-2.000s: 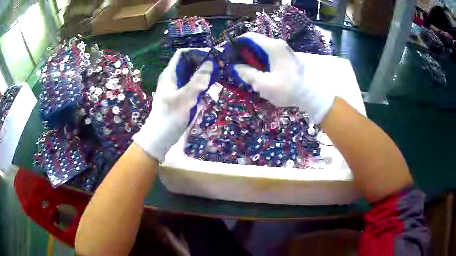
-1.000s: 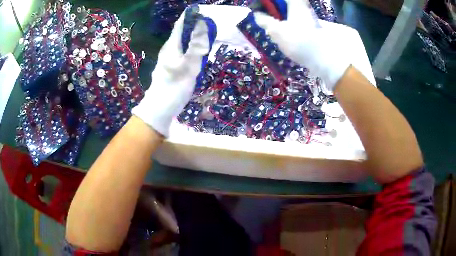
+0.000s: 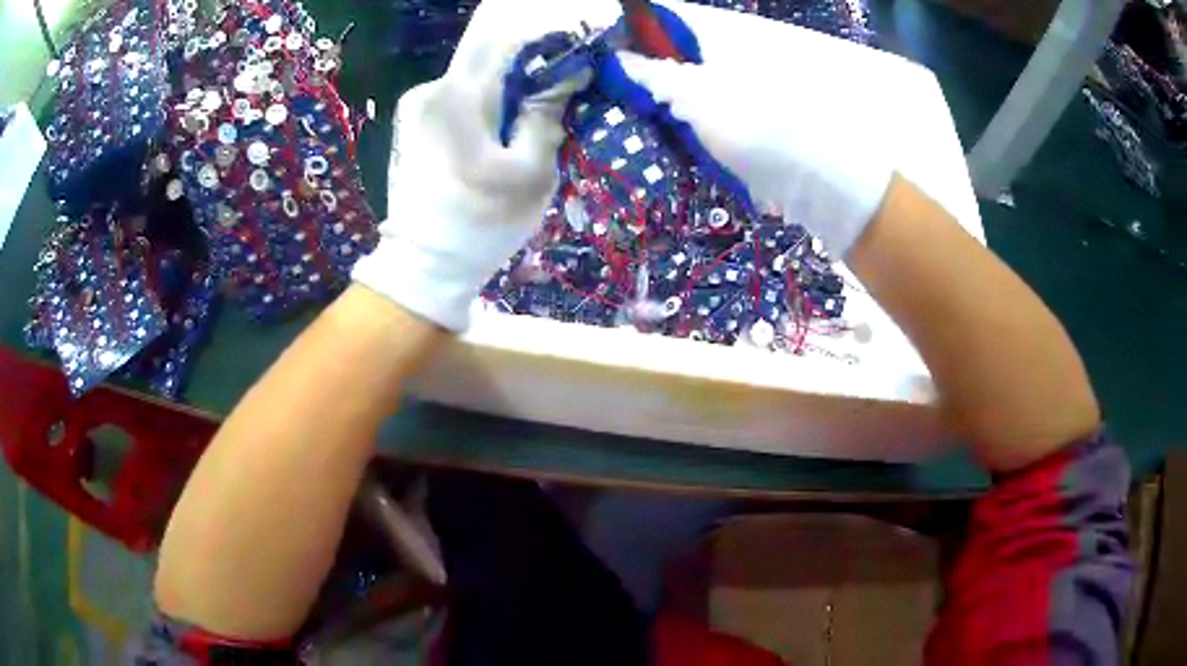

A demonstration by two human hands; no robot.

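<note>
My left hand (image 3: pixel 475 169), in a white glove with blue fingers, is over the left side of the white foam box (image 3: pixel 677 390). Its fingers are closed on a dark blue board strip (image 3: pixel 544 65), partly hidden by the glove. My right hand (image 3: pixel 768 137), gloved the same, is closed around a tool with red handles (image 3: pixel 657 33); its jaws are hard to make out. The two hands nearly meet at the fingertips. Below them, a heap of small dark blue boards (image 3: pixel 703 280) with red wires and white discs lies in the box.
Stacked blue panels (image 3: pixel 267 195) with dangling white discs lie left on the green bench (image 3: pixel 1061 312). A red stool (image 3: pixel 98 455) stands at lower left, and a brown cardboard box (image 3: pixel 820 592) is below the bench edge. A pale upright post (image 3: pixel 1048 98) rises at right.
Since a second ago, my left hand has turned inward and closed on the board strip, and my right hand has come to meet it. The strip that slanted below my right hand has shifted.
</note>
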